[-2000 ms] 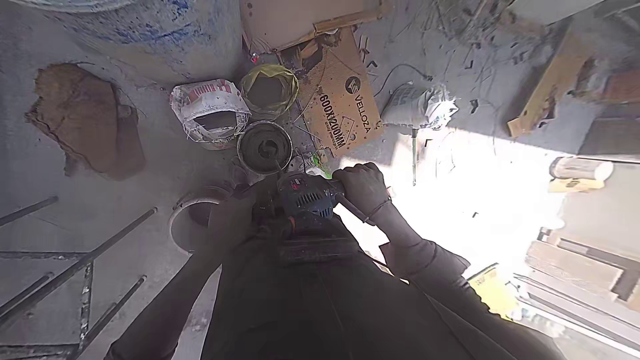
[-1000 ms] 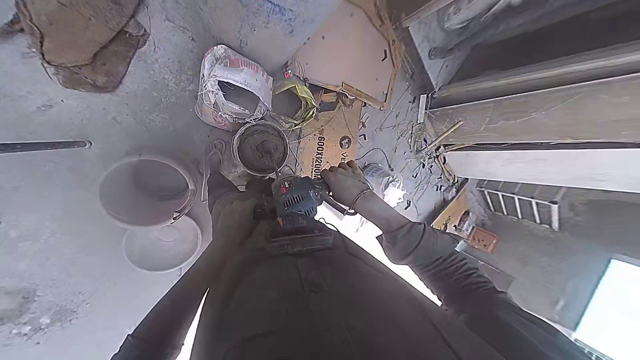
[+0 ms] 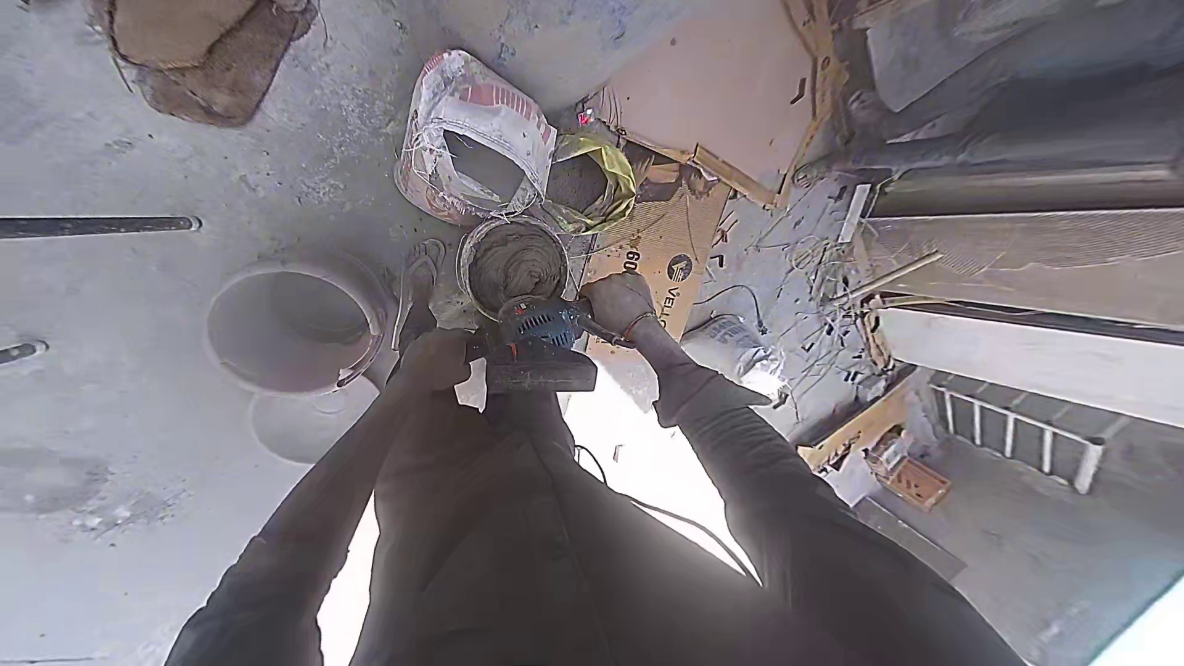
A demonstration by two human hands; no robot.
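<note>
A blue and black power mixer (image 3: 544,326) is held between my hands, low in front of my body. My left hand (image 3: 438,359) is closed on its left side, where the grip is dark and partly hidden. My right hand (image 3: 620,302) wraps around the handle on its right side. Just beyond the mixer stands a round bucket (image 3: 465,268) of grey, wet mortar (image 3: 518,263) with swirl marks on its surface. The mixing shaft is mostly hidden behind the tool body. A white woven sack (image 3: 481,102) and a yellow-rimmed bag (image 3: 610,176), both holding grey powdery material, stand beyond the bucket.
A large round tub (image 3: 287,328) is at the left, near my sandalled foot. Flattened cardboard (image 3: 661,245) lies right of the bucket. A power cord (image 3: 689,523) runs along the floor by my right leg. Burlap (image 3: 208,55), a wooden frame piece (image 3: 735,174) and scattered debris lie farther out.
The view has swung markedly since two seconds ago. Both hands keep hold of the mixer. The mortar surface shows clearer swirls than in the earlier frames.
</note>
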